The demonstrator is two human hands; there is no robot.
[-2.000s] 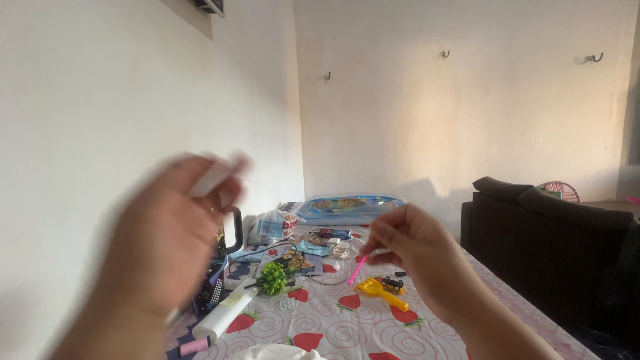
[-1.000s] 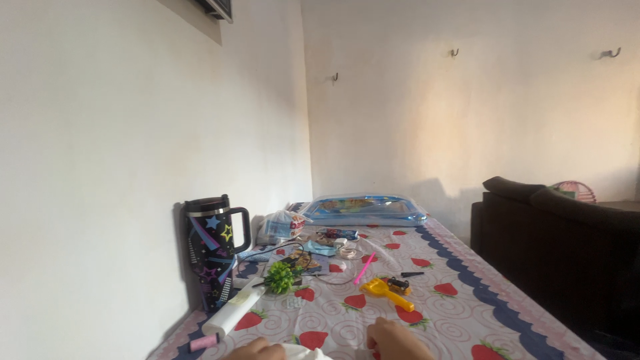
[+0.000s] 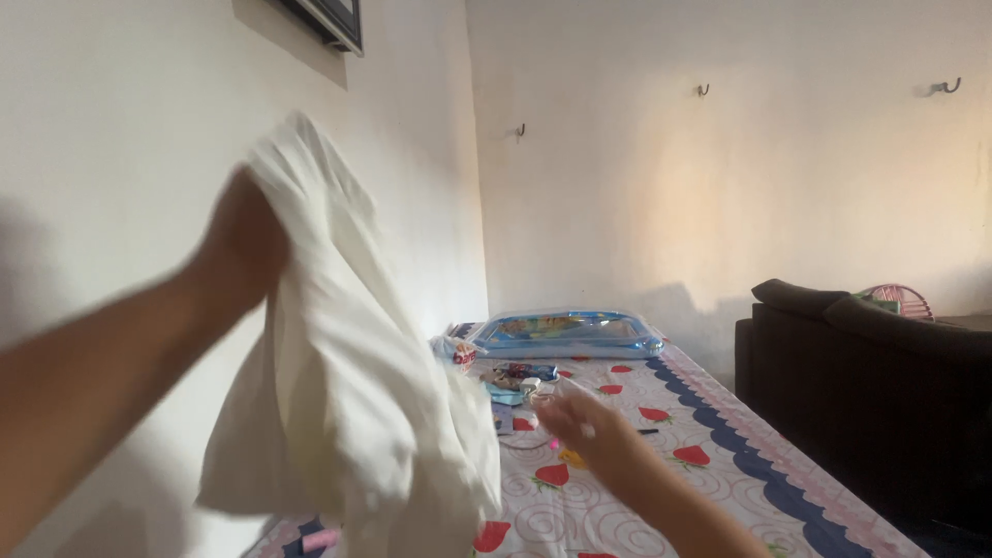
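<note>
My left hand (image 3: 252,225) is raised at the left and grips the top of a white cloth (image 3: 356,372), which hangs down in loose folds over the near left part of the table. Blurred by motion, my right hand (image 3: 577,422) is over the table to the right of the cloth, fingers apart, with no held thing visible. Below it a yellow plastic toy (image 3: 572,459) shows only in part. A white charger plug (image 3: 530,384) and a light blue item (image 3: 505,394) lie just beyond my fingers.
A blue inflatable item in clear plastic (image 3: 570,335) lies at the table's far end, beside a plastic bag (image 3: 457,353). A pink roll (image 3: 319,540) lies at the near left. The strawberry-print tablecloth (image 3: 620,504) borders a dark sofa (image 3: 845,403) at right.
My left hand has risen from the near table edge with the white cloth, which now hides the black tumbler and the green plant. My right hand has moved up and forward over the table.
</note>
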